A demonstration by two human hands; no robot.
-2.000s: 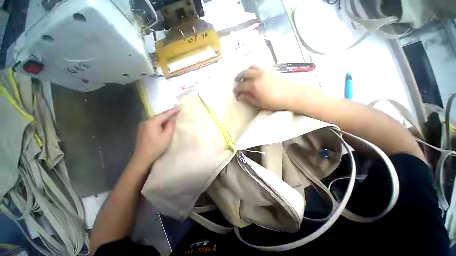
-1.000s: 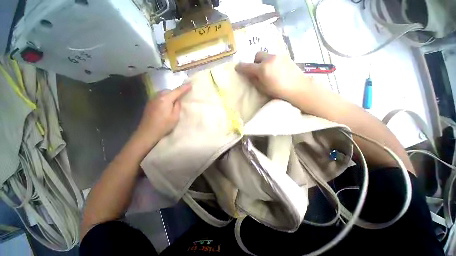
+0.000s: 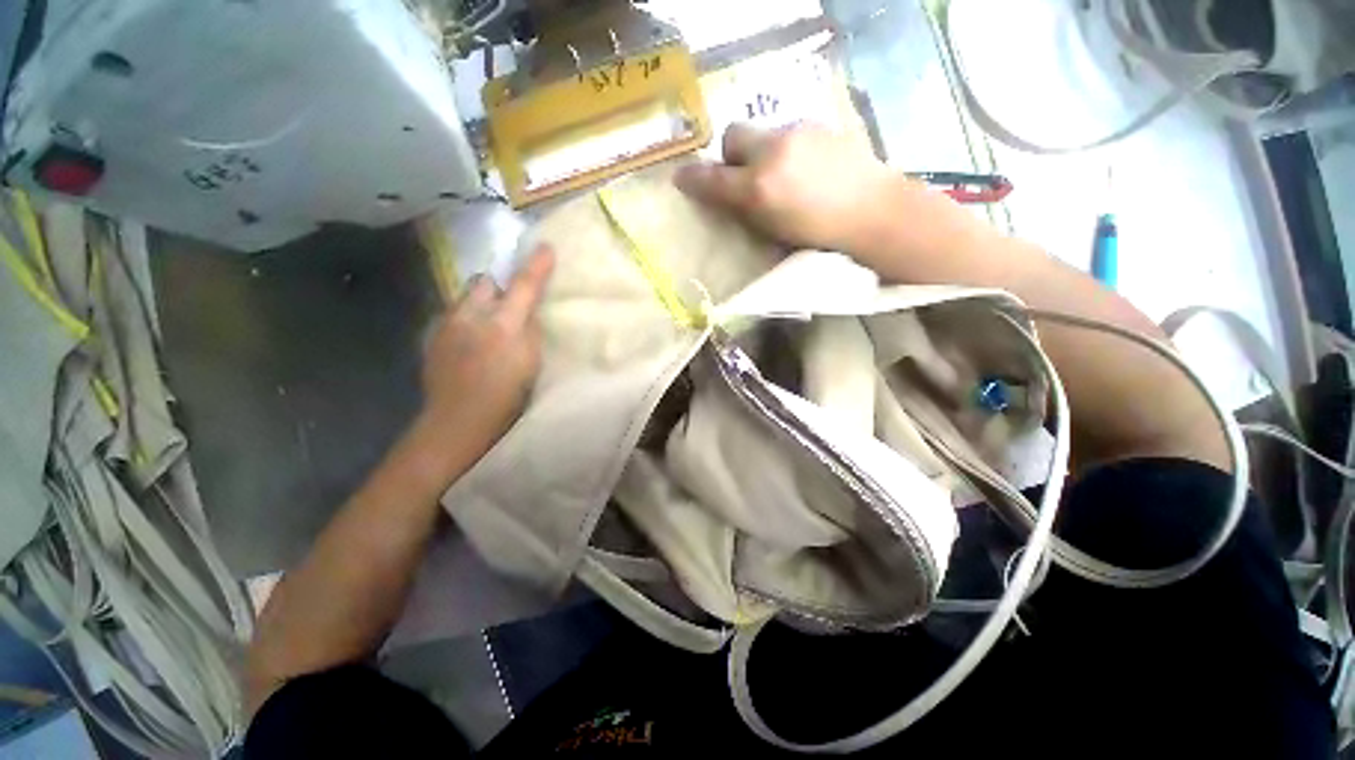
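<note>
A beige bag body (image 3: 595, 319) lies over the table edge and my lap, its far edge at the yellow clamp frame (image 3: 595, 126). A yellow tape (image 3: 647, 260) runs along its seam to the zipper (image 3: 832, 468) at the opening. Long straps (image 3: 1058, 490) loop to the right. My left hand (image 3: 488, 349) rests on the bag's left edge, fingers pointing forward. My right hand (image 3: 788, 186) lies on the far right part of the bag beside the frame, fingertips pressed down. Whether either hand pinches the fabric is unclear.
The white machine head (image 3: 253, 126) with a red button stands at the upper left. Stacked beige bags (image 3: 112, 401) hang at the left. Red and black snips (image 3: 966, 187) and a blue-handled tool (image 3: 1106, 250) lie right of my right hand. More bags and straps (image 3: 1144, 67) are at the upper right.
The bag and both hands have moved forward, bringing the bag's far edge to the clamp frame. The zipper opening has spread wider. The view has also shifted slightly.
</note>
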